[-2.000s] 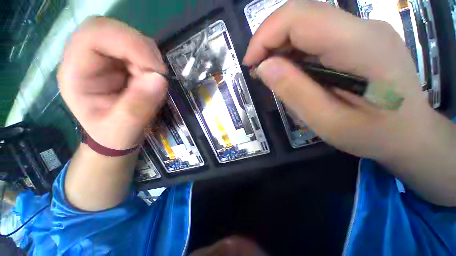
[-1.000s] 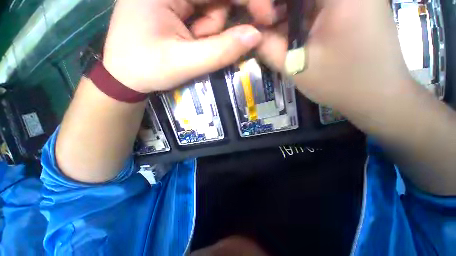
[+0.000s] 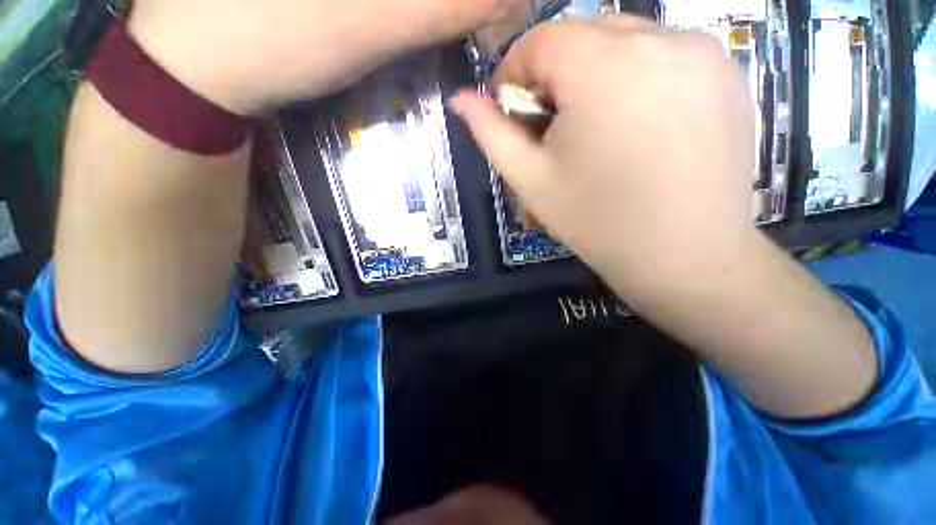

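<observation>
My left hand (image 3: pixel 308 46) reaches across the top, cut off by the upper edge; its fingertips are not clear. My right hand (image 3: pixel 626 128) is curled over a phone frame (image 3: pixel 534 246) near the middle, mostly covering it. The pale rear end of the tweezers (image 3: pixel 521 102) shows between its thumb and curled fingers; the tips are hidden. Another open phone frame (image 3: pixel 400 205) lies left of it, bright inside, with a blue sub-board (image 3: pixel 395 264) at its near end. The frames lie side by side in the black tray (image 3: pixel 431 295).
More phone frames lie in the tray, one at the left (image 3: pixel 298 246) under my forearm and one at the far right (image 3: pixel 847 113). A white translucent sheet (image 3: pixel 924 92) shows at the right edge. A dark object with a white label is at the left edge.
The tray appears further left, with more frames visible at the right. My left hand has moved up to the top edge. My right hand has turned over and curled, the tweezers' pale end now between its fingers.
</observation>
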